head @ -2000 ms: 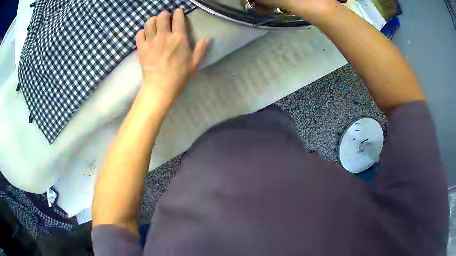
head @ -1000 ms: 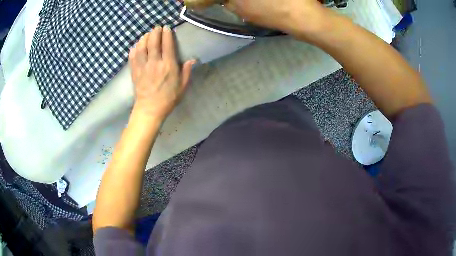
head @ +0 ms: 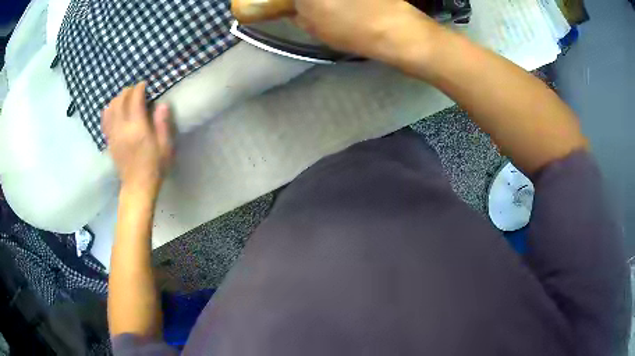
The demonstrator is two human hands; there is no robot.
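The black-and-white checked garment (head: pixel 143 42) lies on the off-white rounded pad (head: pixel 42 160) at the upper left. My left hand (head: pixel 138 135) rests flat near its lower corner, fingers over the edge, holding nothing up. My right hand (head: pixel 348 24) is shut on the orange-brown iron handle (head: pixel 263 10) at the top of the view. The iron (head: pixel 296 43) has a dark body and a pale-rimmed soleplate; its pointed end lies at the garment's lower edge. My right hand and forearm hide part of the iron.
The off-white table cover (head: pixel 278 135) runs along the near side. Papers or white cloth (head: pixel 519 31) lie at the far right corner. A crumpled checked pile (head: pixel 31 257) hangs at the lower left. A white disc (head: pixel 510 198) stands low on the right over the speckled floor (head: pixel 456 142).
My left hand has moved left and down along the garment's edge to its lower corner. The iron has moved left, and its tip has come onto the garment's edge.
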